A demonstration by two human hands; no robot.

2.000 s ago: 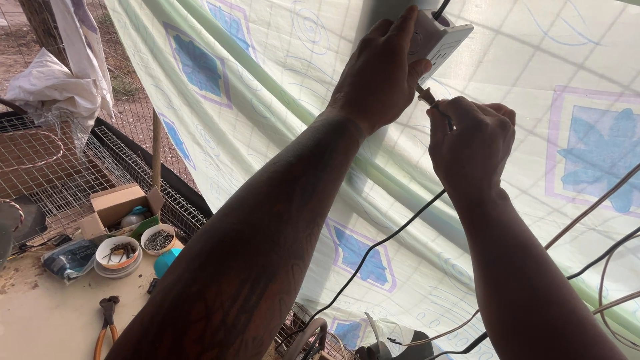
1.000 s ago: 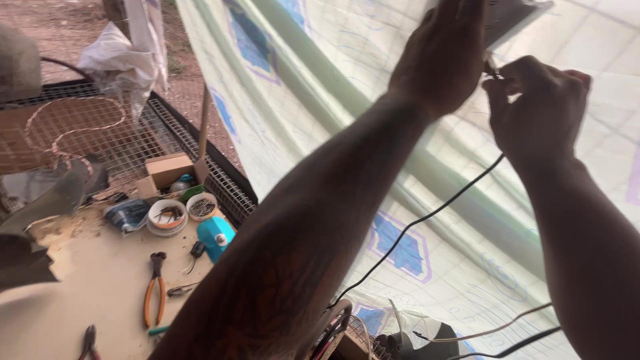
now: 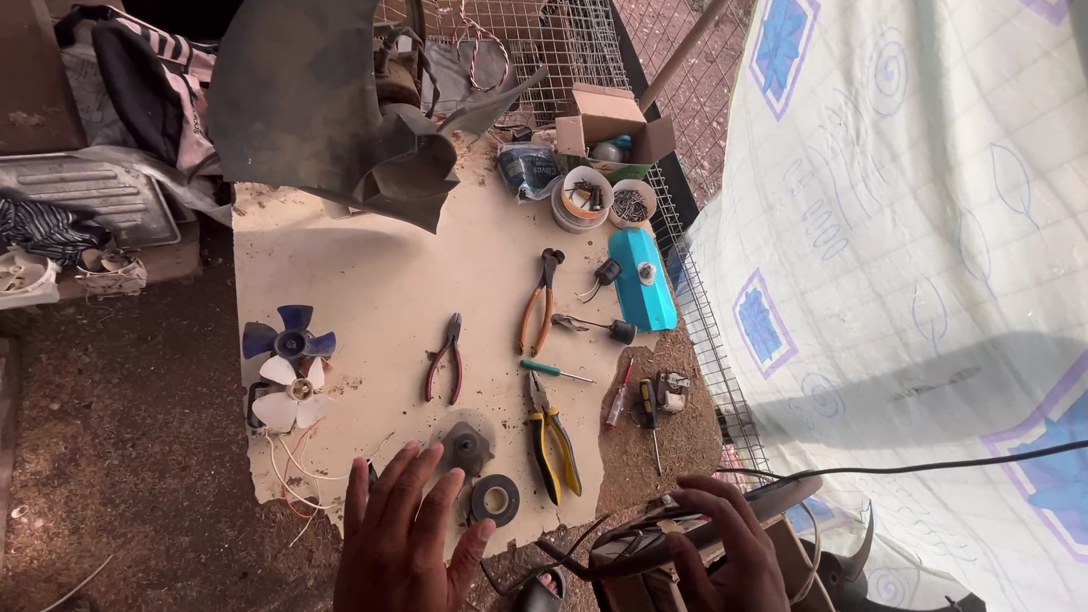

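Note:
My left hand (image 3: 412,531) is spread, palm down and empty, over the near edge of the worktable, beside a roll of black electrical tape (image 3: 494,500). My right hand (image 3: 722,544) has its fingers apart near a dark curved tube (image 3: 765,501) at the table's near right; no grip on it shows. Between and beyond the hands lie yellow-and-black combination pliers (image 3: 552,442), a green-handled screwdriver (image 3: 557,371), orange-handled end nippers (image 3: 540,302) and red-handled diagonal cutters (image 3: 444,359). A yellow-and-black screwdriver (image 3: 650,416) and a clear-red screwdriver (image 3: 620,395) are farther right.
A large dark fan blade (image 3: 297,102) covers the far left of the table. Blue (image 3: 291,342) and white fan blades (image 3: 293,393) lie at its left edge. Tubs of small parts (image 3: 586,194) stand near an open cardboard box (image 3: 608,119). A printed curtain (image 3: 901,255) hangs at right.
Both hands have come down from the white object by the curtain, which is out of view. The right hand's thin tool is no longer seen. The view has swung left and down onto the table.

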